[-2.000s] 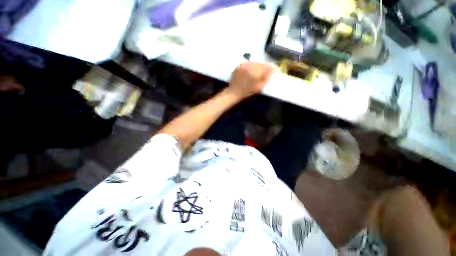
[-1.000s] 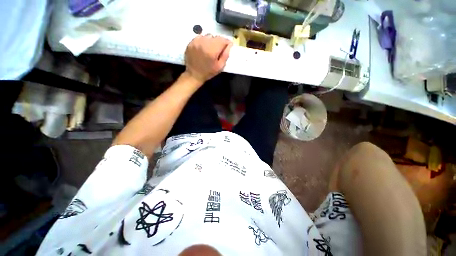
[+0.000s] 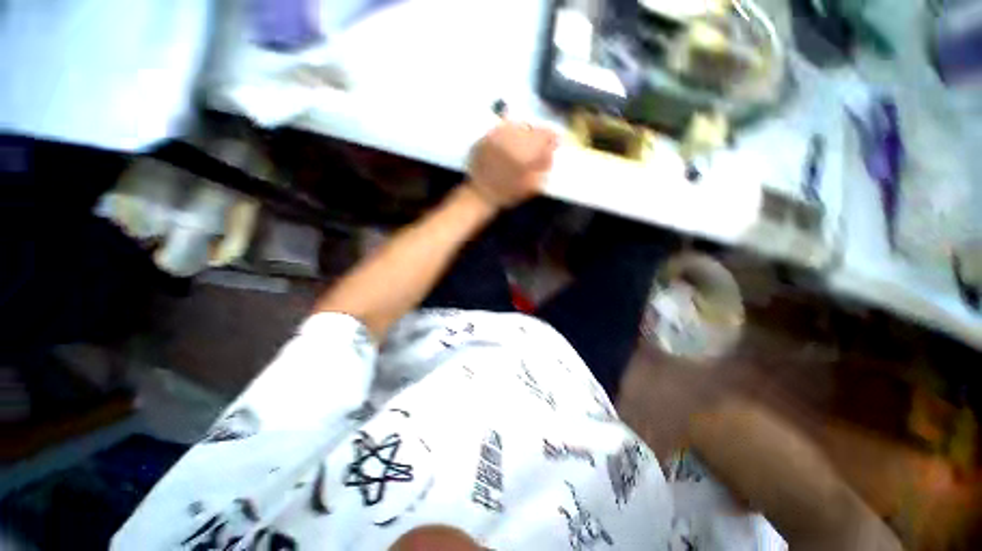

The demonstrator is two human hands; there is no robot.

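Observation:
My left hand (image 3: 515,164) is closed in a fist at the table's front edge, left of the waste opening (image 3: 612,136). No thing shows in it. The overlock machine (image 3: 689,65) stands on the table beyond the hand, blurred. My right arm (image 3: 781,463) is at the lower right, bent and blurred; its hand cannot be made out. Purple fabric (image 3: 285,22) lies at the back left of the table.
The white tabletop (image 3: 431,81) ends in a front edge above my dark-trousered lap. A round scrap bin (image 3: 698,307) with white scraps is below right. Thread snips (image 3: 814,167) and a purple-handled tool (image 3: 885,151) lie at the right. A white cloth (image 3: 97,75) is far left.
The view has shifted, so the machine shows more fully again. My left fist stays at the table edge near the waste opening. My right arm's elbow has moved lower in the picture.

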